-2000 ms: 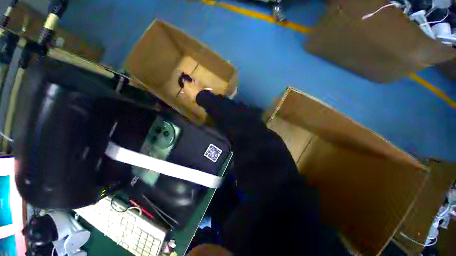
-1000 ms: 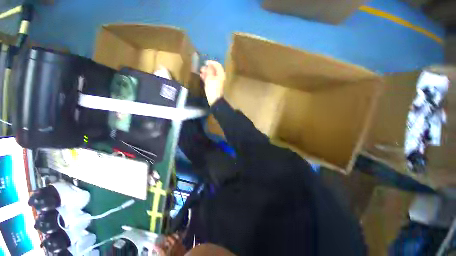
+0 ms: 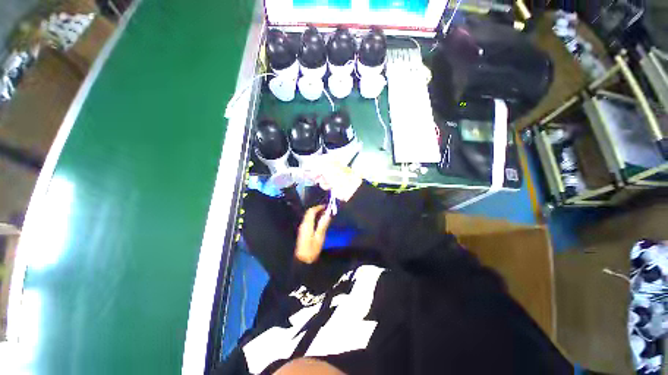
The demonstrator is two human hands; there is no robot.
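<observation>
A row of several white cameras with glossy black ball heads [image 3: 341, 62] stands below the monitor. Three more cameras [image 3: 305, 139] stand in a front row near the bench edge. My right hand [image 3: 341, 182], bright and blurred, is at the base of the front row's right camera; its grip is unclear. My left hand [image 3: 313, 233] is in front of the bench edge, fingers bent upward beside a thin white cable [image 3: 332, 205]. A dark patch lies between the hands; whether either hand holds something is hidden by blur.
A green conveyor [image 3: 139, 183] with pale edging runs along the left. A monitor [image 3: 359, 11] is at the back, a white keyboard [image 3: 412, 110] right of the cameras, and a bulky black box [image 3: 494, 69] with a white strip beyond. Cartons [image 3: 505, 256] and a shelf rack [image 3: 586, 146] are right.
The view has swung from the cartons to the bench. My right hand has moved from the cartons to the front camera row. My left hand is now in clear view.
</observation>
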